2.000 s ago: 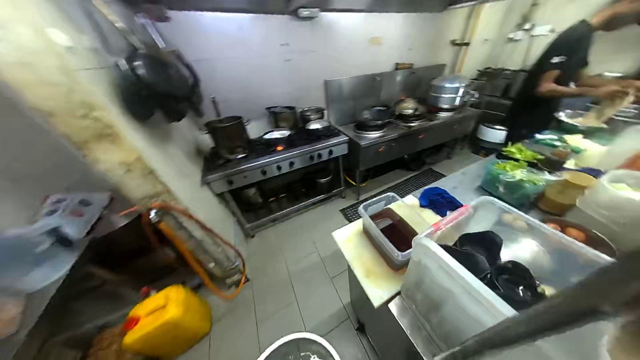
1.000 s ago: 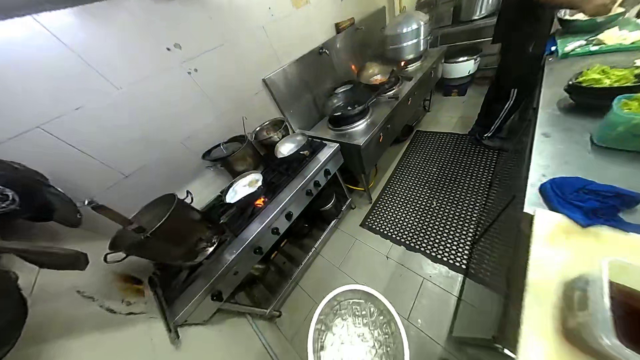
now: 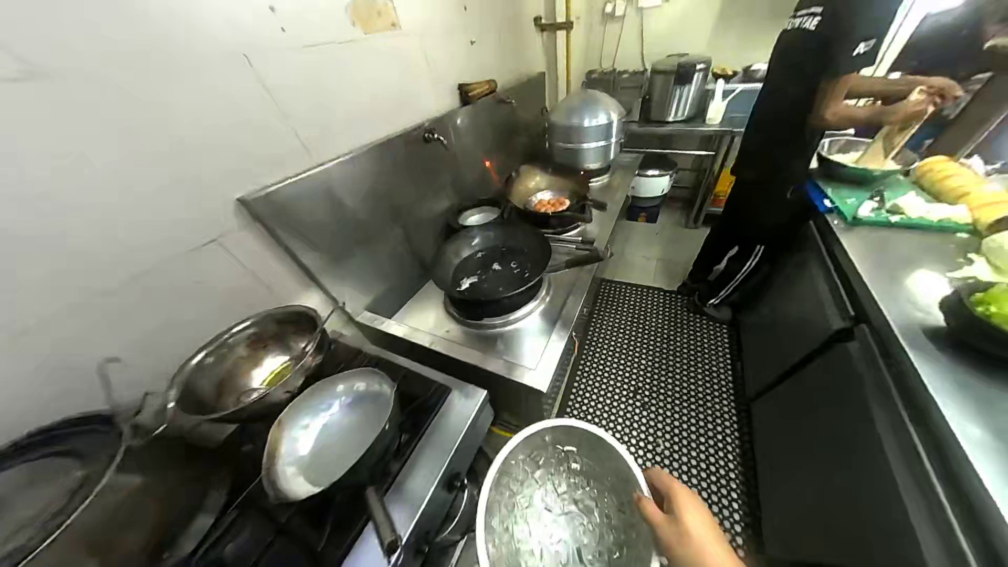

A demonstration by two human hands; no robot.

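Note:
My right hand (image 3: 683, 516) grips the right rim of a round, white-rimmed bowl (image 3: 563, 504) at the bottom of the view. Clear pieces that look like ice or liquid fill the bowl. My left hand is not in view. Left of the bowl, a small wok (image 3: 329, 433) with a short handle sits on the gas range, beside a metal bowl (image 3: 250, 362) with a little yellow liquid. Farther ahead, a black wok (image 3: 492, 268) rests on a burner; behind it another wok (image 3: 547, 193) holds a strainer with reddish food.
A large lidded steamer (image 3: 587, 130) stands at the back of the stove. A black perforated mat (image 3: 661, 378) covers the aisle floor. On the right runs a steel counter (image 3: 906, 283); a person in dark clothes (image 3: 776, 134) works there, hands over a bowl. A rice cooker (image 3: 652, 177) stands behind.
The view has moved forward along the aisle, closer to the woks. My right hand now shows on the bowl's rim; no hand of mine showed on it in the earlier frames.

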